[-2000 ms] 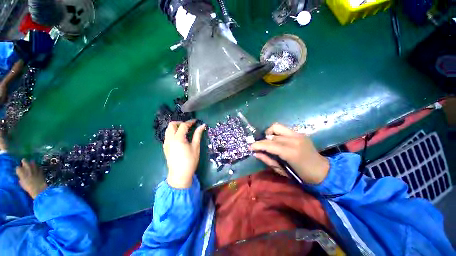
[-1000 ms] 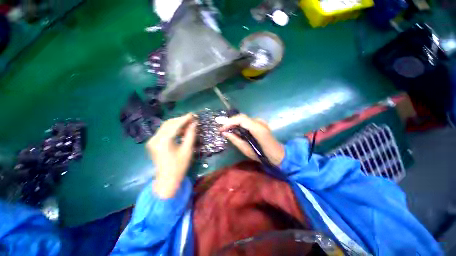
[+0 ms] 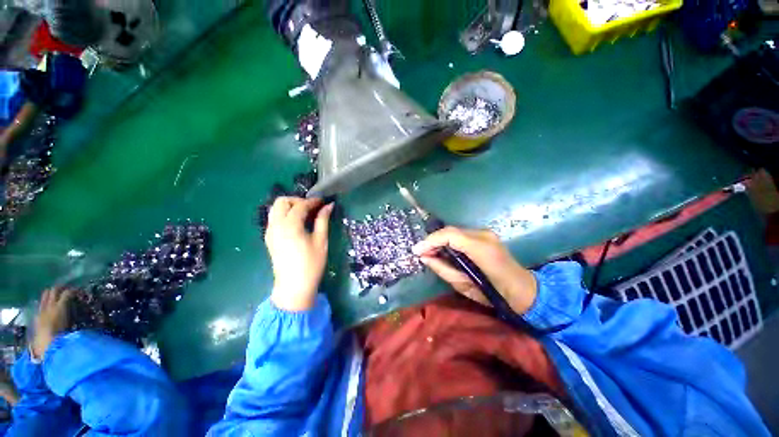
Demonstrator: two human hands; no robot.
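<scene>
My right hand (image 3: 478, 266) grips the black handle of a soldering iron (image 3: 430, 224); its thin metal tip points up and away, above the bench between the hood and the components. The batch of silvery-purple components (image 3: 384, 246) lies between my hands. My left hand (image 3: 297, 243) is left of the batch, over the dark component pieces (image 3: 272, 205), with thumb and fingertips close together. Whether a component is between those fingertips cannot be told. The hand hides part of the dark pieces.
A grey fume hood (image 3: 367, 119) stands ahead, beside a round cup (image 3: 474, 111) with silvery bits. A yellow bin (image 3: 611, 21) is at the top edge. A larger component pile (image 3: 158, 265) and a neighbour's hand (image 3: 51, 320) are left. A slotted tray (image 3: 705, 286) lies lower right.
The view swung away and back. My left hand has moved left from the batch's edge to the dark pieces. The iron's tip now shows further right of the hood's mouth than one second ago.
</scene>
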